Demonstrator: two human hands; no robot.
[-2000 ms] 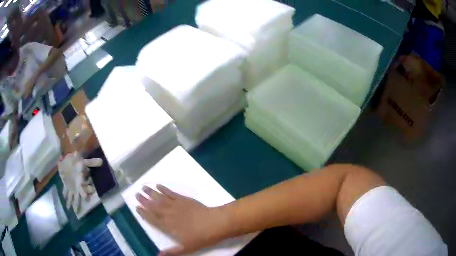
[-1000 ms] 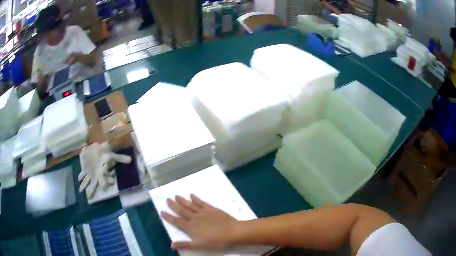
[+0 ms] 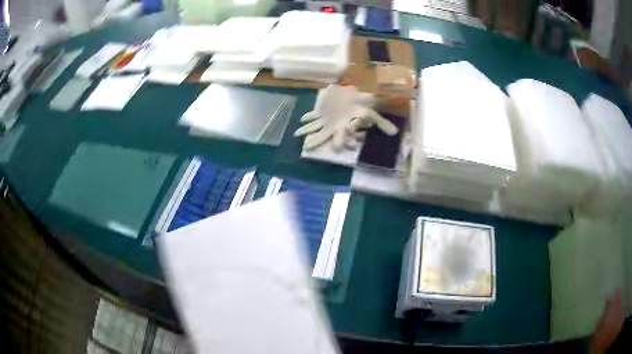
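A white backsheet, slightly blurred, is tilted at the lower left of centre and covers part of the two blue solar cell arrays. What holds it is out of the picture; my left hand is not in view. The small white box fixture, with a pale square top and a dark knob on its front, stands uncovered to the right. My right hand is small, blurred and cut off at the lower right, at the pale green sheet stack; its grip cannot be told.
Tall white stacks stand behind the box. White gloves, a dark slab and cardboard lie left of them. Loose clear sheets and a green flat sheet lie left. A wire rack is at lower left.
The view has swung left. My right hand has left the white sheet and is at the green stack. The white sheet is now over the cell arrays, and the box fixture is uncovered.
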